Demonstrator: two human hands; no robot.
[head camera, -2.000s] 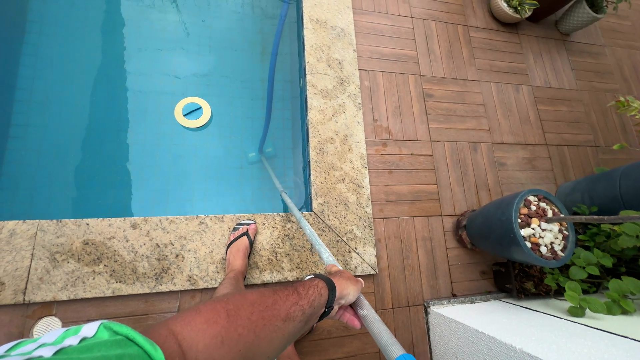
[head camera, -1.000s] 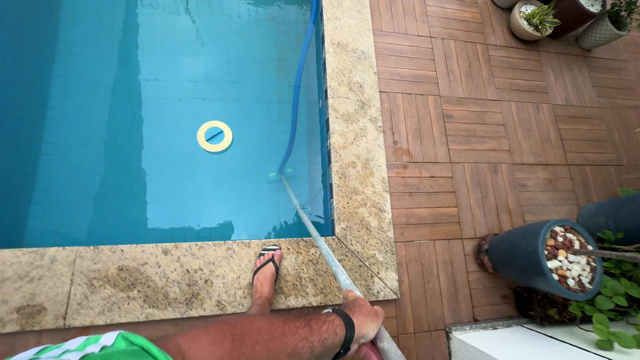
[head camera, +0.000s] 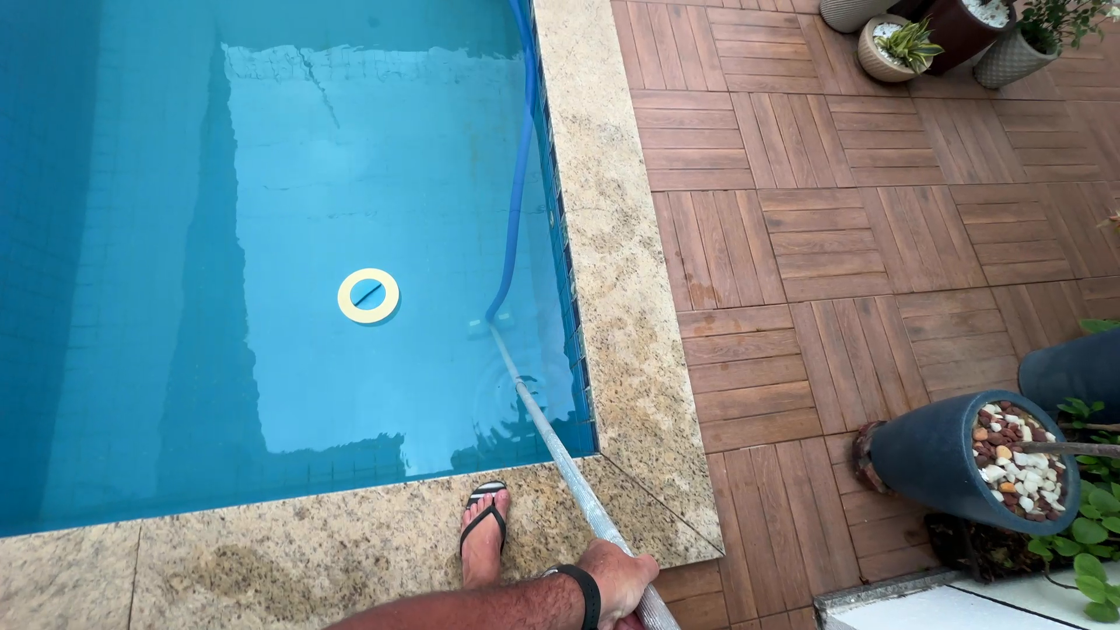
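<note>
My left hand (head camera: 617, 573), with a black band on its wrist, grips a long grey metal pole (head camera: 560, 455) near the bottom of the view. The pole slants over the stone coping into the pool water. At its underwater end is a pale pool vacuum head (head camera: 490, 324), blurred by the water. A blue hose (head camera: 518, 188) runs from that head up along the pool's right wall. My right hand is out of view. A pale yellow ring (head camera: 346, 297) floats left of the vacuum head.
Speckled stone coping (head camera: 626, 289) borders the pool, and my foot in a black-strapped flip-flop (head camera: 483, 529) stands on it. Wooden deck tiles (head camera: 814, 219) lie to the right. A blue planter with pebbles (head camera: 927, 464), a white wall (head camera: 927, 608) and several potted plants (head camera: 888, 52) stand there.
The vacuum head has moved a little farther from the near pool edge, and my left hand has shifted forward with the pole. The view has shifted too.
</note>
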